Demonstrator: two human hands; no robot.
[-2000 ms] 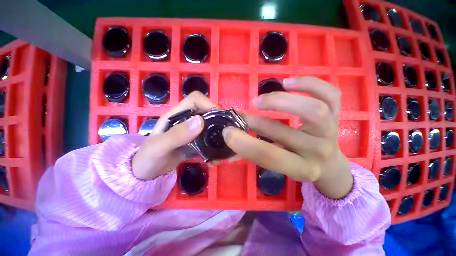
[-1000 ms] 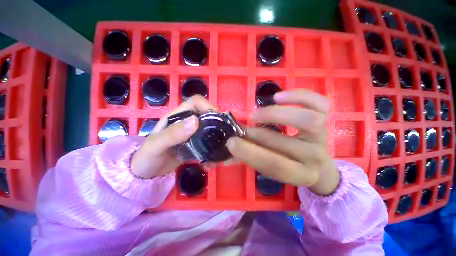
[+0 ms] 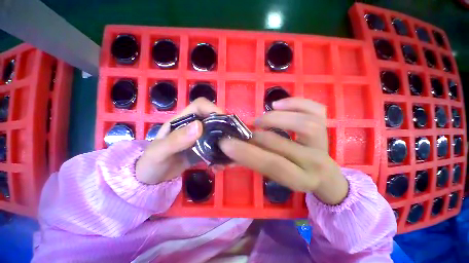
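Observation:
My left hand [image 3: 172, 144] grips several glossy black watch heads [image 3: 215, 134] stacked together, tilted, above the middle of the red foam tray [image 3: 239, 34]. My right hand [image 3: 293, 149] has its index fingertip against the dark face of the front watch head and covers part of it. Its other fingers are spread, and part of it is blurred. Whether my right hand grips anything cannot be told. Other watch heads sit in the tray's square pockets on the left and in the middle; some pockets are partly hidden by my hands and sleeves.
A fuller red tray of watch heads [image 3: 383, 120] stands at the right. Stacked red trays [image 3: 36, 123] stand at the left, beside a grey metal bar [image 3: 51, 31]. A dark green shiny surface [image 3: 231, 13] lies behind. Blue material shows at the lower corners.
My right hand has moved slightly left, its fingertip shifting across the front watch head's face. My left hand keeps its hold. The main tray appears slightly lower in view.

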